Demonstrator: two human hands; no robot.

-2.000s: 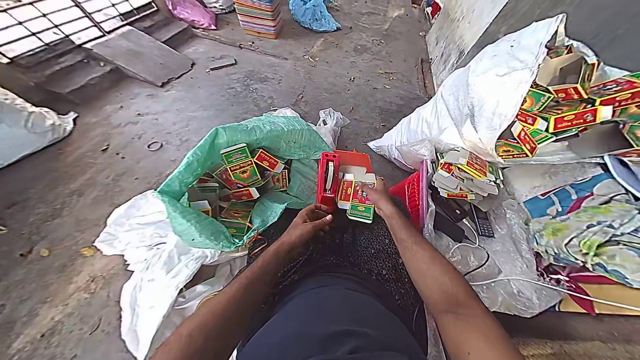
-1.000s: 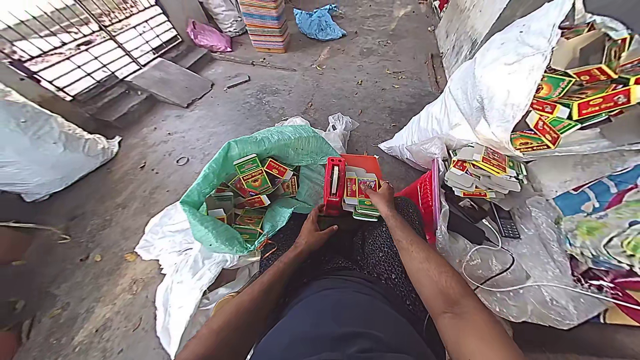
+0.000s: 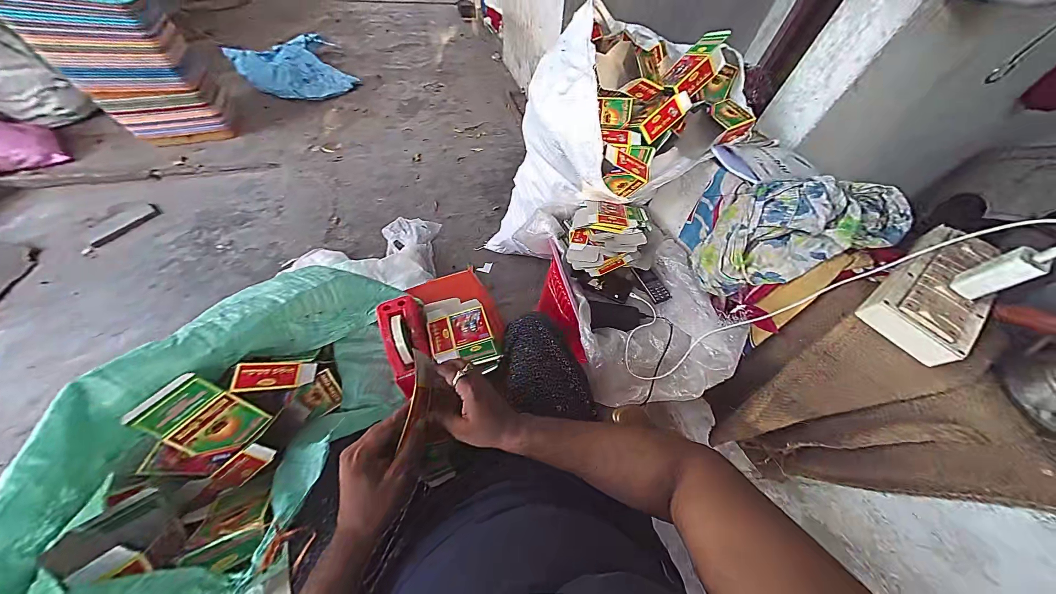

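In my lap, my left hand [image 3: 375, 466] grips a small printed carton [image 3: 420, 404], seen nearly edge-on. My right hand [image 3: 478, 412], with a ring on one finger, is at the carton's other side; its fingertips are partly hidden. Just beyond stands a red tape dispenser [image 3: 388, 347] with a pale roll, beside an orange-red tray [image 3: 487, 291] holding flat red, green and yellow cartons [image 3: 462, 330]. Left of my hands, a green sack [image 3: 91, 396] holds many formed cartons [image 3: 219, 423].
A white sack [image 3: 557, 140] of cartons stands ahead right, with a carton stack [image 3: 609, 239] before it. Nearby lie a cable [image 3: 767, 318], patterned cloth [image 3: 771, 235] and a white box [image 3: 924, 305] on sackcloth. A blue plastic bag [image 3: 290, 70] and striped stack [image 3: 132, 74] are farther off.
Both hands have come back from the tray and dispenser towards my lap, and a carton is now between them. The view has swung to the right.
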